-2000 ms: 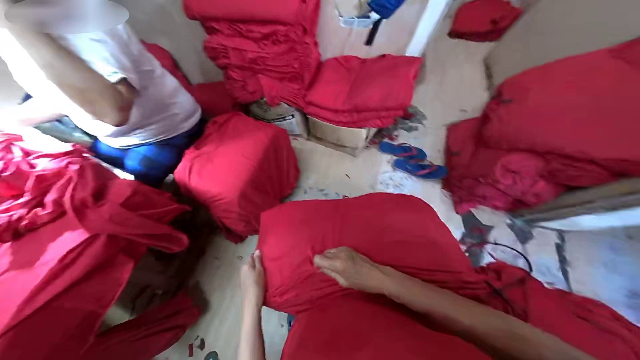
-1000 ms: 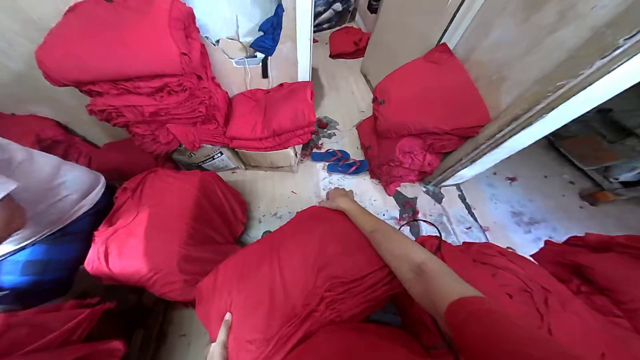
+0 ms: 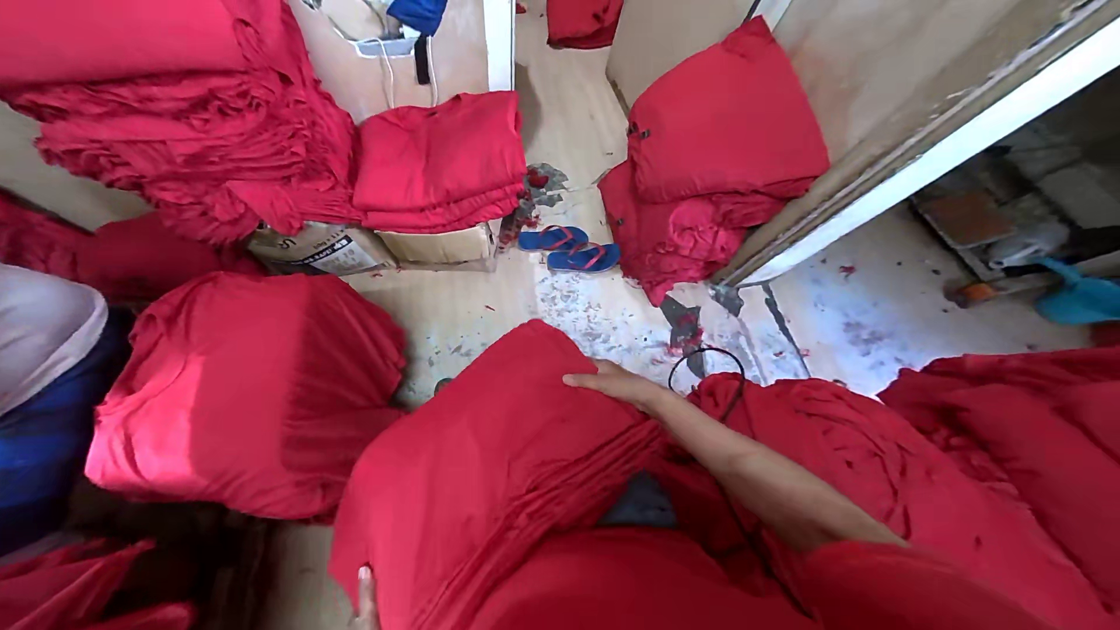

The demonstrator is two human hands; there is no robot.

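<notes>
A thick stack of folded red fabric pieces (image 3: 490,437) lies tilted just in front of my body. My right hand (image 3: 612,385) grips its far right edge, thumb on top and the other fingers hidden beneath. At the near left edge is my left hand (image 3: 366,599), mostly out of sight, with only a finger or thumb showing against the cloth. To the stack's left sits a large red cloth-covered bundle (image 3: 245,394). Loose red fabric (image 3: 840,446) is heaped on the right, with a thin dark cord loop (image 3: 707,352) by it.
Folded red garments (image 3: 442,157) rest on a cardboard box (image 3: 437,248). Blue flip-flops (image 3: 582,255) lie on the floor. More red piles (image 3: 726,114) lean by the door frame (image 3: 927,179). A seated person (image 3: 44,350) is partly visible at the left edge.
My right hand has moved from the top of the stack to its far right edge. The stack now lies more slanted. The view has swung to the right.
</notes>
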